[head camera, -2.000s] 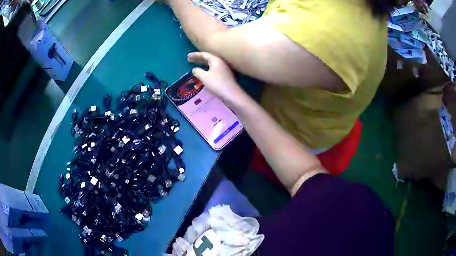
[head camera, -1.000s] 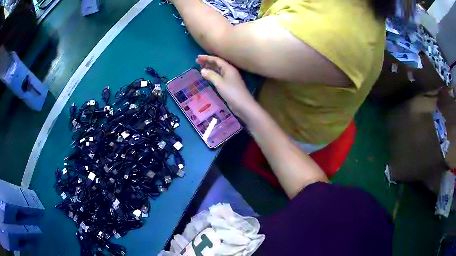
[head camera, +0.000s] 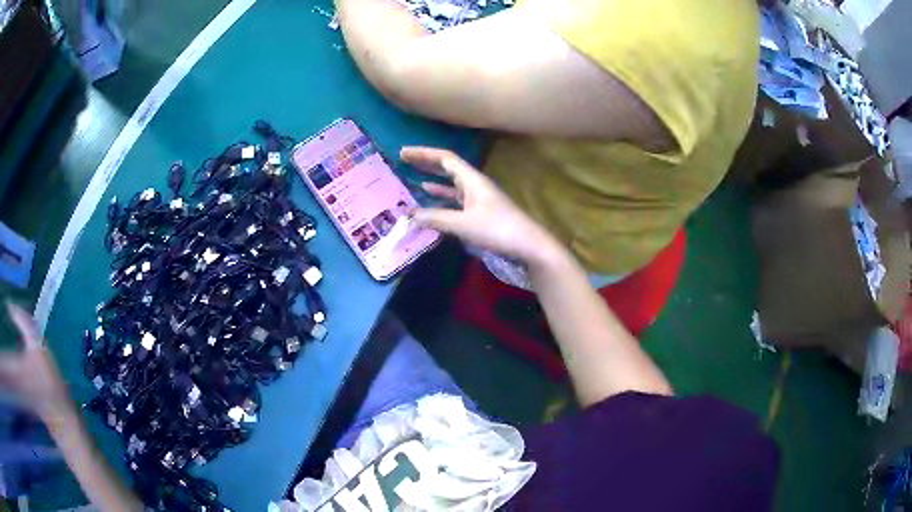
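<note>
A smartphone (head camera: 368, 198) with a lit pink screen lies flat on the green bench (head camera: 290, 70). My right hand (head camera: 475, 205) is over its right edge, fingers apart, holding nothing. A large heap of black charging cables (head camera: 205, 310) with silver plug ends lies left of the phone. My left hand (head camera: 30, 370) is at the far left edge, blurred and partly cut off; whether it holds anything cannot be told.
A person in a yellow top (head camera: 630, 130) sits close at the right on a red stool (head camera: 650, 290). Pale strips (head camera: 440, 12) lie beyond that person's arm. A curved pale edge strip (head camera: 130, 130) borders the conveyor with boxes (head camera: 98, 45). A brown carton (head camera: 815, 265) stands at the right.
My left hand has come into view at the left. My right hand has moved down and right relative to the phone, with fingers more spread. The phone's screen shows a different page. The view has shifted.
</note>
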